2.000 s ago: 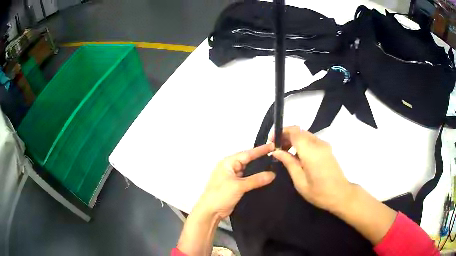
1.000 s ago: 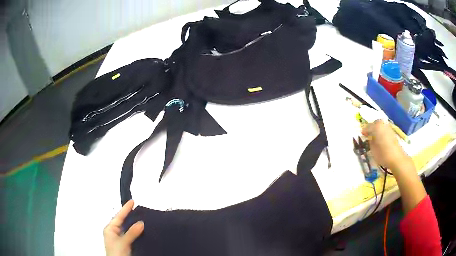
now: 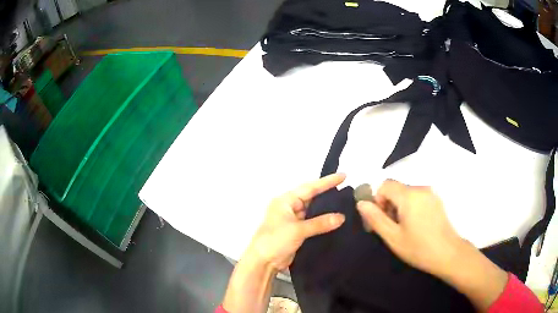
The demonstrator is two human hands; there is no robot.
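The black bag body [image 3: 367, 269] lies in front of me, its upper left corner under my hands, with a strap [image 3: 335, 150] running up from it. My left hand [image 3: 287, 223] rests at that corner, index finger and thumb spread apart on the strap end and cloth; its other fingers curl beneath. My right hand [image 3: 413, 223] pinches a small grey-olive object [image 3: 363, 192] just right of the corner. It is blurred, and I cannot tell what it is. The lower part of the cloth is cut off by the picture's edge.
Black bags with zippers [image 3: 342, 40] and a rounded flap [image 3: 502, 98] lie at the table's far side, with loose strap ends [image 3: 416, 131] toward me. The white table [image 3: 214, 147] ends at the left; a green bin [image 3: 110, 140] stands beyond on the floor.
A second ago my right hand was over the tools beside the blue tray; it is back at the cloth corner with the small object. The long black rod seen earlier is out of my hands.
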